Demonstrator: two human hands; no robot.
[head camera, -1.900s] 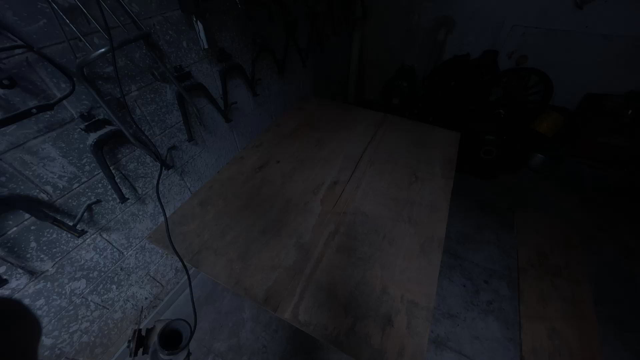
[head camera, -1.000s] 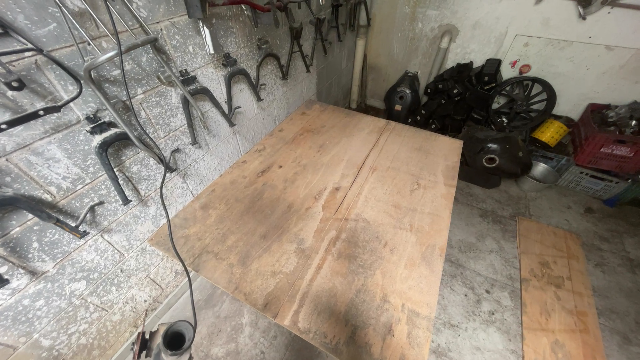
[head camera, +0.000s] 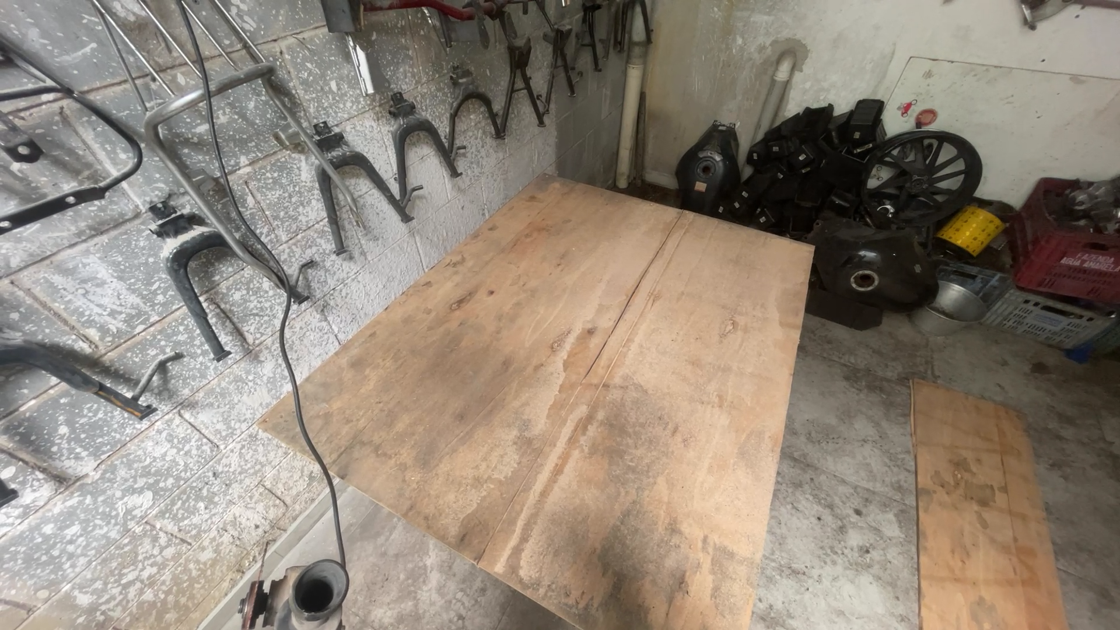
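Neither of my hands shows in the head view. A large stained plywood sheet fills the middle, with a long crack running along it. At the bottom left stands a metal part with a round dark opening. A thin black cable hangs down in front of the block wall to that part. A narrower plywood piece lies on the floor at the right.
Motorcycle center stands and a tubular metal frame hang on the left wall. Black fuel tanks, a spoked wheel, a yellow cylinder, a metal bowl, a red crate and a grey crate stand at the back right.
The scene was very dark about two seconds ago and is brightly lit now. The plywood and the other things have not plainly moved.
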